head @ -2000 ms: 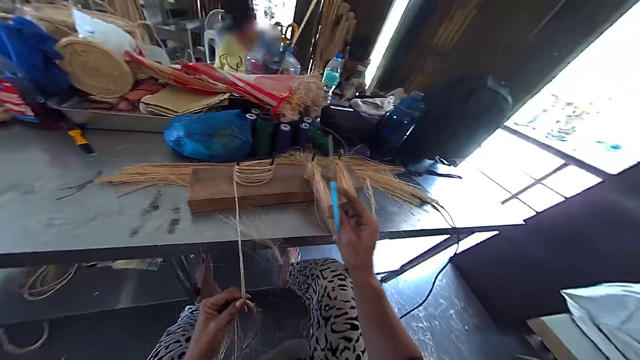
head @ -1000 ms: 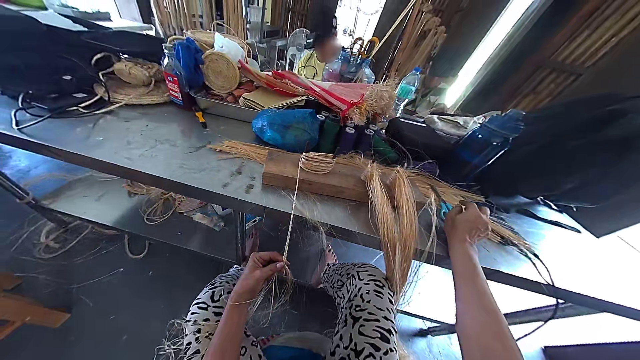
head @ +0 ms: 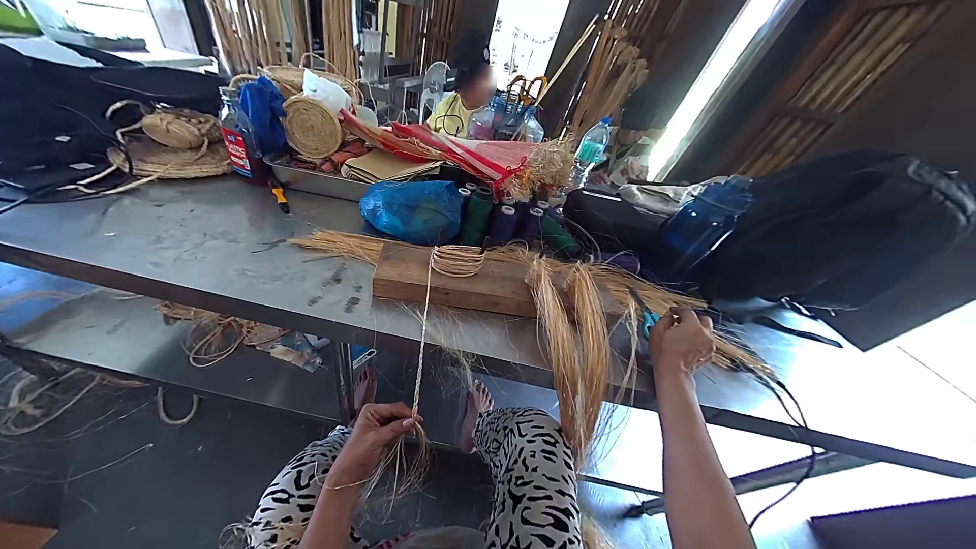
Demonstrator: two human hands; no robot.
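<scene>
My left hand pinches the lower end of a braided fiber cord, where loose strands hang down. The cord rises taut to coils wound on a wooden block at the table's front edge. At the right, my right hand is closed around the blue handle of a tool, perhaps scissors, over the loose fibers. Two long bundles of tan fiber hang from the block over the edge, between my hands.
Behind the block are a blue plastic bag, thread spools and a large blue bottle. A yellow-handled tool lies near a metal tray. A person is beyond the table.
My right hand, with the blue-handled tool, has moved from beside the hanging fiber bundles to the right end of the block. My left hand still holds the cord. The view has shifted left.
</scene>
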